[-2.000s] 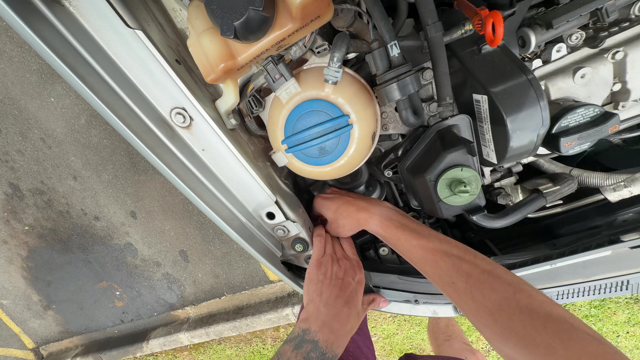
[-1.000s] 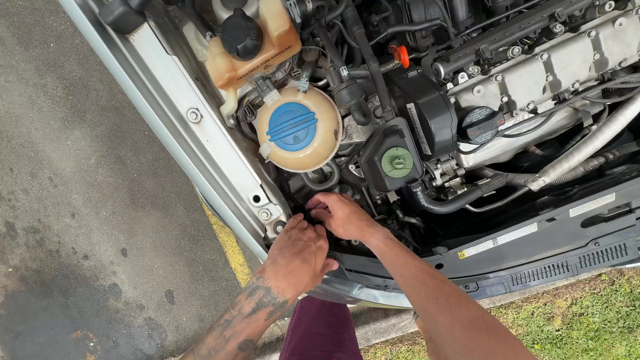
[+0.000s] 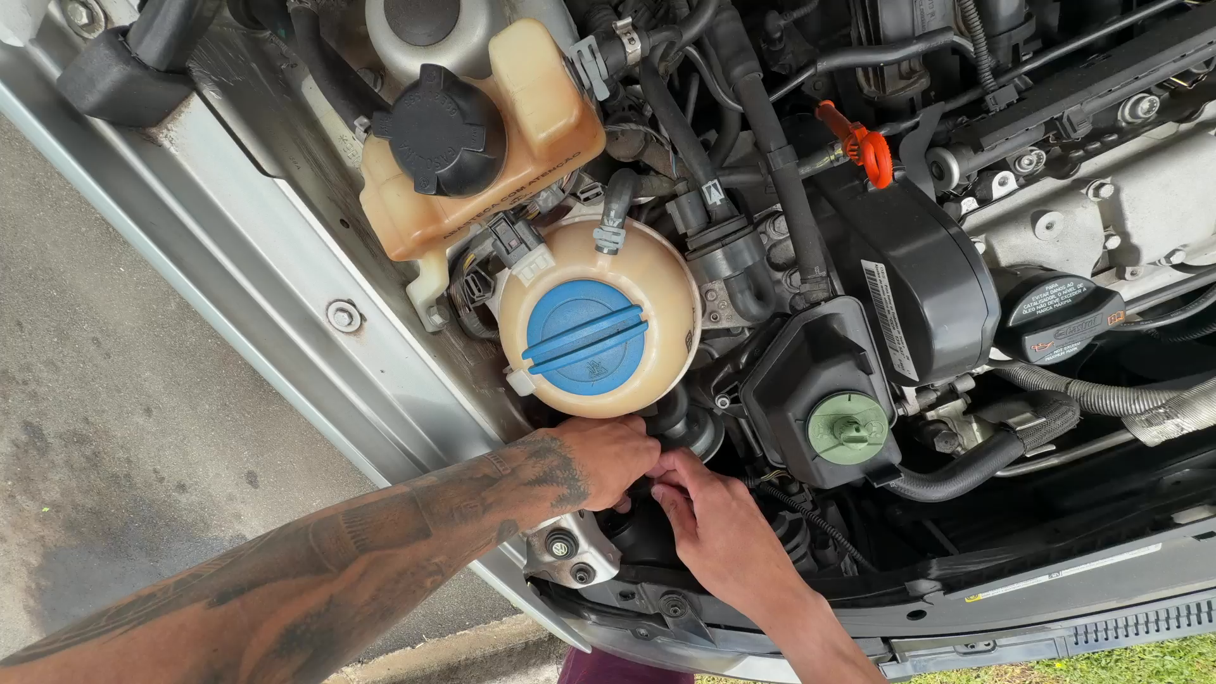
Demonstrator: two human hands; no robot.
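Both hands are down in the engine bay of a silver car. My left hand (image 3: 600,458), at the end of a tattooed forearm, lies just below the round coolant expansion tank (image 3: 655,275) with its blue cap (image 3: 586,337). Close at its right, my right hand (image 3: 708,503) has thumb and bent fingers near my left fingertips. A round dark part with a metal rim (image 3: 701,435) sits behind them. Whatever the fingertips touch is hidden. The headlight mounting bracket (image 3: 570,551) is below my left hand.
A black reservoir with a green cap (image 3: 848,427) stands right of my hands. Farther up are a black-capped tan reservoir (image 3: 546,114) and an orange dipstick handle (image 3: 866,152). The silver fender edge (image 3: 313,380) runs along the left; the front crossmember (image 3: 1007,598) lies below.
My left hand has moved up from beside the fender bracket to just under the coolant tank, and my right hand is now at its right. The view has shifted and come closer since one second ago.
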